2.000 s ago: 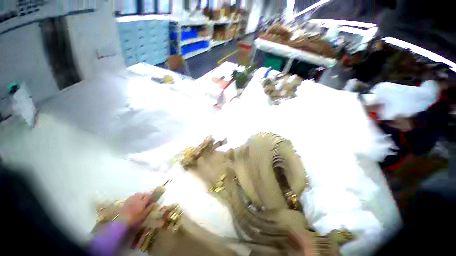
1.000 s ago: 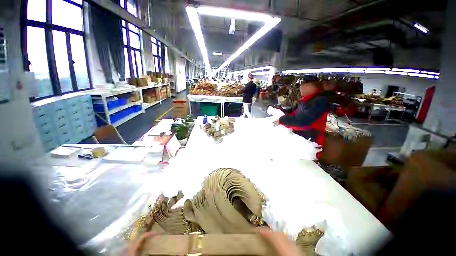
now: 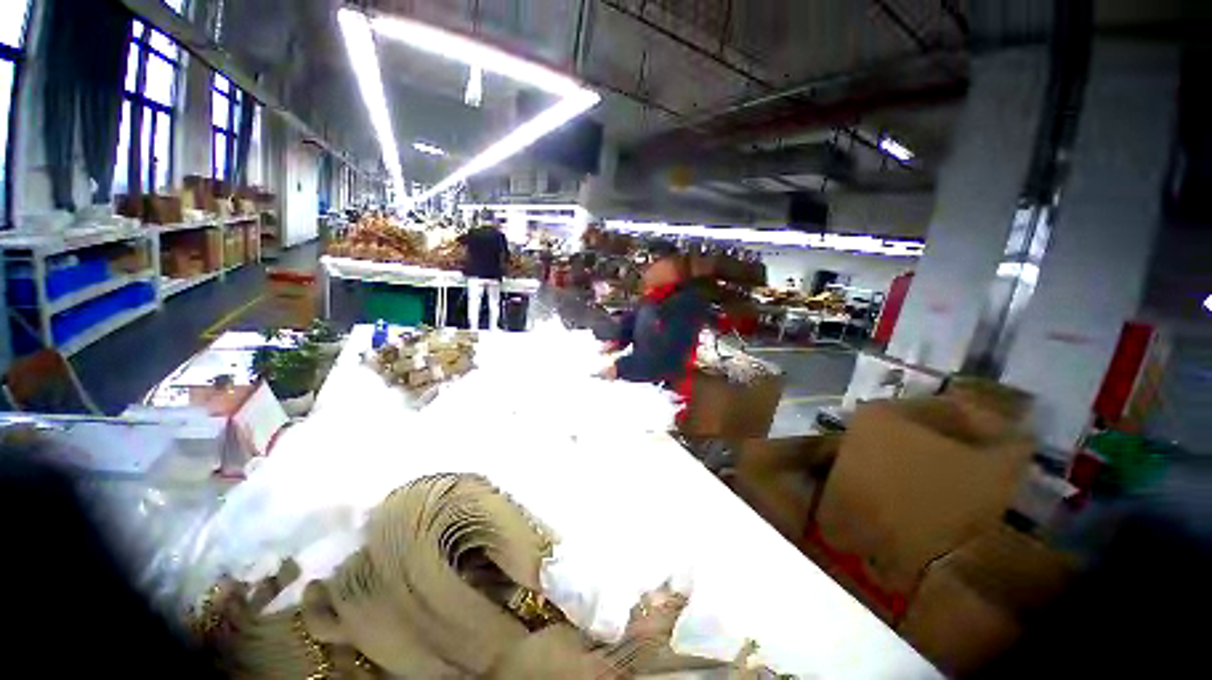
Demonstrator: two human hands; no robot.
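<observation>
A thick curved stack of khaki webbing straps [image 3: 445,558] lies on the white-covered table at the bottom of the view. Its bands stand on edge and bend round in a tight arch. Gold hardware with dark-brown pieces [image 3: 529,607] sits inside the bend. More gold hardware [image 3: 312,644] shows at the lower left of the stack. A smaller tan, pinkish bundle end [image 3: 658,615] lies to the right; it is blurred. I cannot make out either of my hands; the lower edge cuts off the near part of the straps.
White soft wrapping [image 3: 585,598] lies beside the straps. Clear plastic film [image 3: 173,525] is on the left. Small strap bundles [image 3: 425,356] and a plant [image 3: 293,361] are farther off. A person [image 3: 661,339] stands at the table's right side. Open cartons [image 3: 917,485] stand on the right.
My view has turned right, so straps and table have shifted left. The strap with a gold slider, held between both hands a second ago, is out of sight, as are the hands.
</observation>
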